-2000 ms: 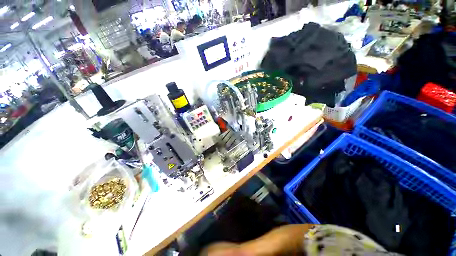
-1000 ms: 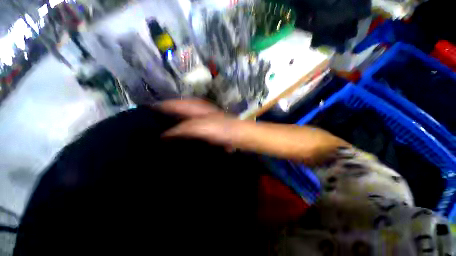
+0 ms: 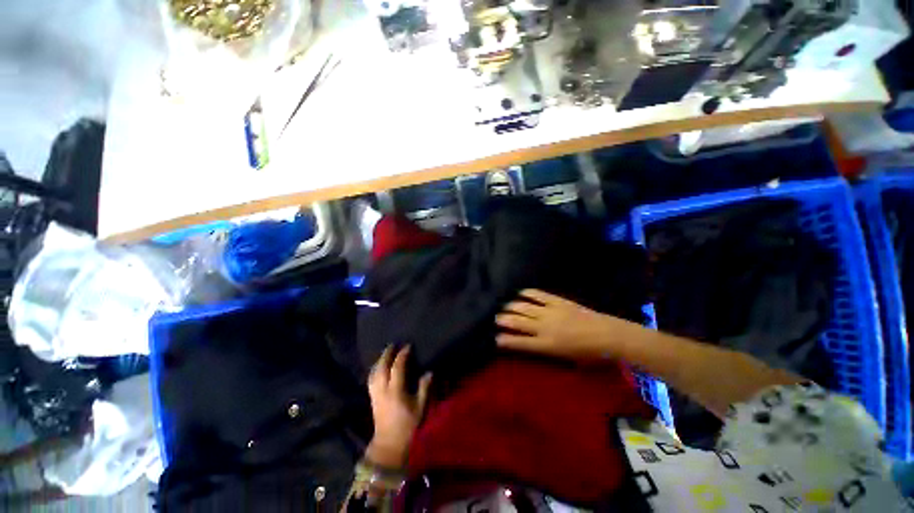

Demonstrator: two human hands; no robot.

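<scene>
A black garment (image 3: 441,291) lies bunched on the wearer's lap, over a dark red cloth (image 3: 531,421). My left hand (image 3: 397,401) rests at the garment's lower left edge, fingers apart and pointing up; no clear grip shows. My right hand (image 3: 546,326) lies flat on top of the black garment from the right, fingers slightly spread. A small white strip shows on the dark cloth at its left. The sewing machine's lower parts (image 3: 501,60) show at the top, away from both hands.
A wooden-edged white table (image 3: 401,140) crosses ahead, bearing a bag of gold buttons (image 3: 225,15) and thin tools (image 3: 257,138). A blue crate (image 3: 155,401) at left holds black garments with gold buttons. Another blue crate (image 3: 852,291) stands right. Plastic bags (image 3: 80,291) lie far left.
The view has tilted down from the machine to the lap. The large black cloth, raised in front of the machine one second ago, now lies low on the lap. My left hand has come into view.
</scene>
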